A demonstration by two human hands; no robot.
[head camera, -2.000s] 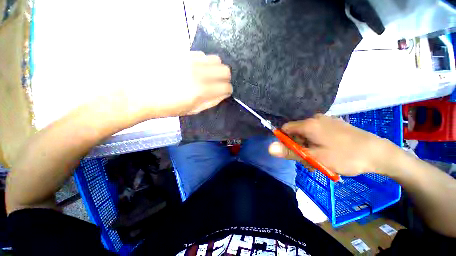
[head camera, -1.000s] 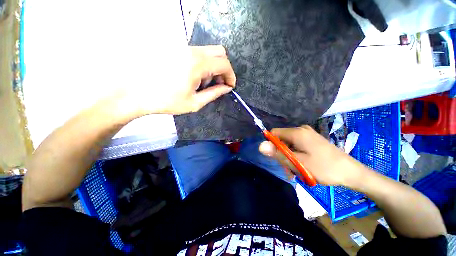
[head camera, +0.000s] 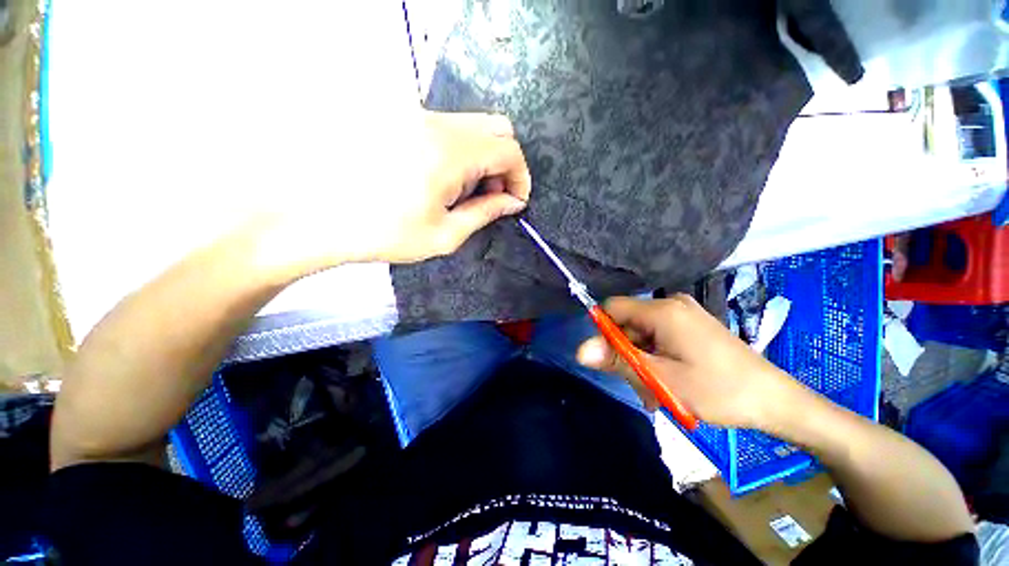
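Note:
A large dark grey-black patterned garment panel lies on the white table and hangs over its front edge toward my lap. My left hand pinches the cloth between thumb and fingers near the panel's left side. My right hand holds fabric scissors by their red-orange handles. The silver blades point up and left, their tips at my left fingertips on the cloth. The blades look nearly closed. A faint line runs in the cloth to the right of the blades. The pinched spot is hidden by my left fingers.
The white table has a taped cardboard edge at its far left. Blue mesh crates stand below on both sides, the left one holding dark cloth. A red plastic stool is at the right.
Over the last two seconds my right hand and the scissors have shifted left and a little down. My left fingers have curled into a visible pinch. In the last second both hands moved only slightly.

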